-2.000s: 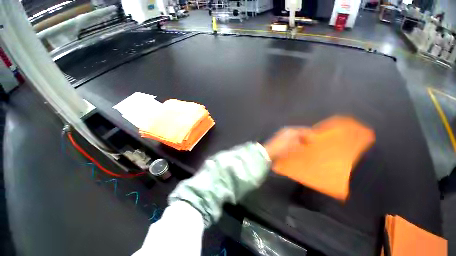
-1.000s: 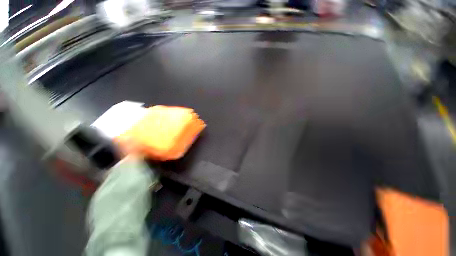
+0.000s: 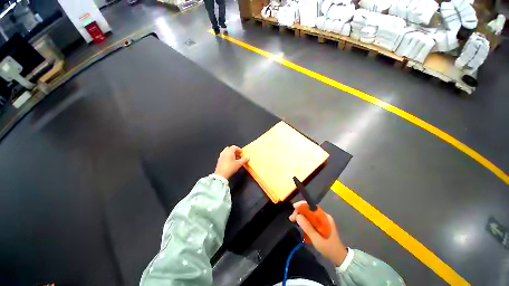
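Observation:
A stack of square orange cut panels [image 3: 286, 159], yellowish under the glare, lies at the table corner. My left hand [image 3: 230, 162] is at the stack's left edge, with fingertips on the edge of the top panel; whether a panel is pinched between them is hard to tell. My right hand [image 3: 322, 232] holds scissors [image 3: 313, 215] by their orange handles, at the near right side of the stack. The dark blades point up and left, their tip over the stack's near edge. A blue cord [image 3: 289, 261] hangs from the scissors.
The black cutting table [image 3: 128, 139] spreads to the left. Clear plastic film [image 3: 237, 268] lies at its near edge. Beyond are grey floor with yellow lines [image 3: 385, 223], a pallet [image 3: 385, 47] of white wrapped bundles, and a person's legs [image 3: 216, 14] at the top.
The view has swung right to the table corner. My left hand has left the left bundle and is at the right stack. My right hand and the scissors now show clearly.

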